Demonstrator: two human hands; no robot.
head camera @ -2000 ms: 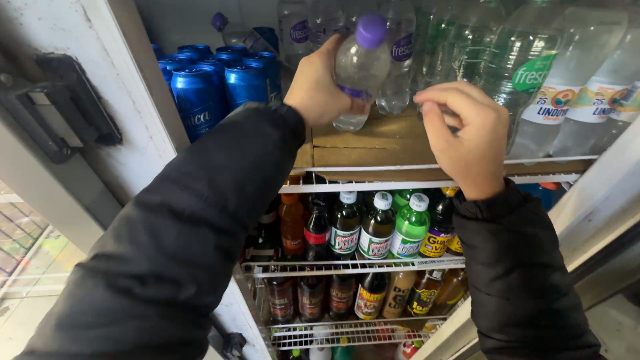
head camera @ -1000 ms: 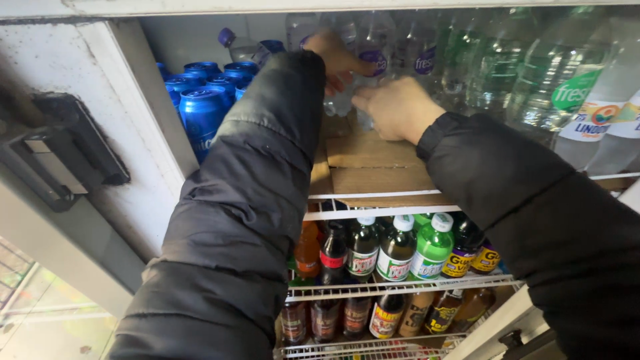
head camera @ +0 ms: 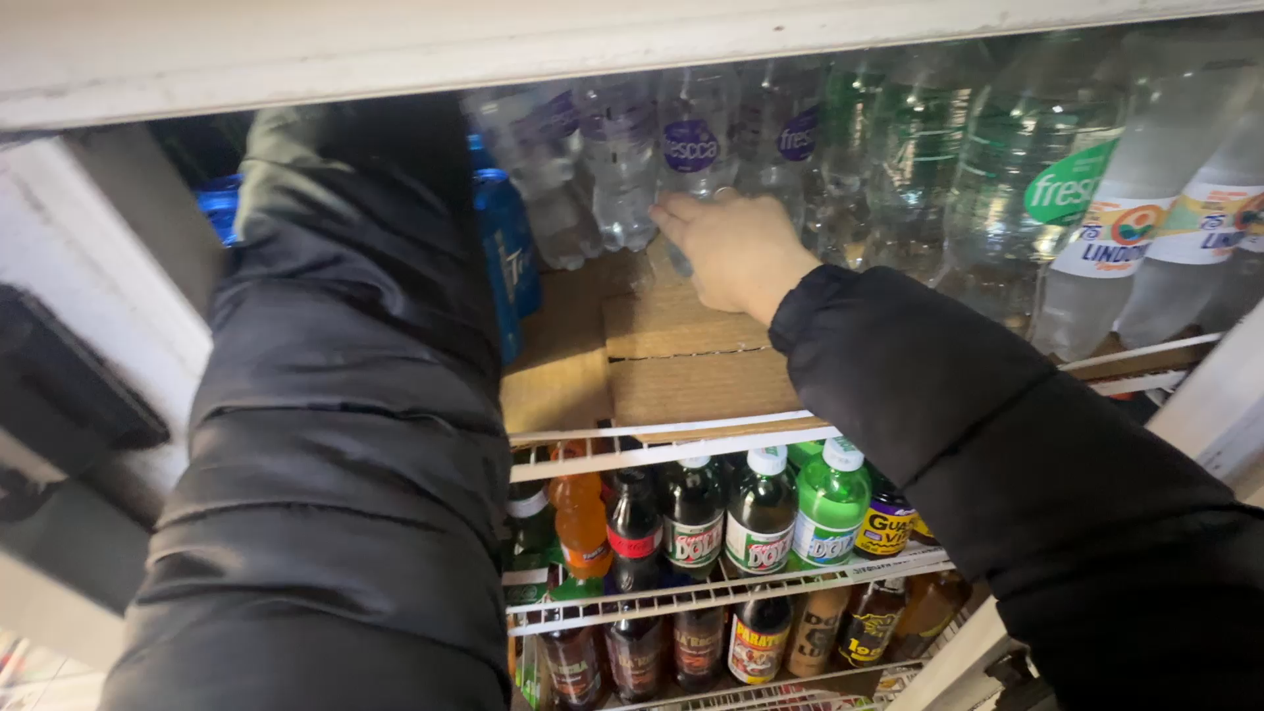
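Note:
My right hand (head camera: 736, 247) is on the upper fridge shelf, its fingers at the lower part of a clear plastic bottle with a purple label (head camera: 696, 143); whether it grips the bottle is not plain. My left hand is hidden; its black sleeve (head camera: 346, 395) reaches deep into the upper left of the fridge, past the blue cans (head camera: 509, 252). More clear bottles with purple labels stand around the right hand, one of them (head camera: 617, 158) just to its left. Beneath the hand lies brown cardboard (head camera: 691, 380).
Large bottles with green labels (head camera: 1071, 183) and bottles with white labels (head camera: 1116, 237) stand at right. Wire shelves (head camera: 731, 592) below hold several dark, green and orange bottles (head camera: 583, 513). The white fridge frame (head camera: 592, 44) crosses the top; a door handle (head camera: 69, 385) is at left.
My left arm has moved left and deeper, over the blue cans; two seconds ago the left hand held a purple-capped bottle. The right hand stays among the bottles. The view has shifted.

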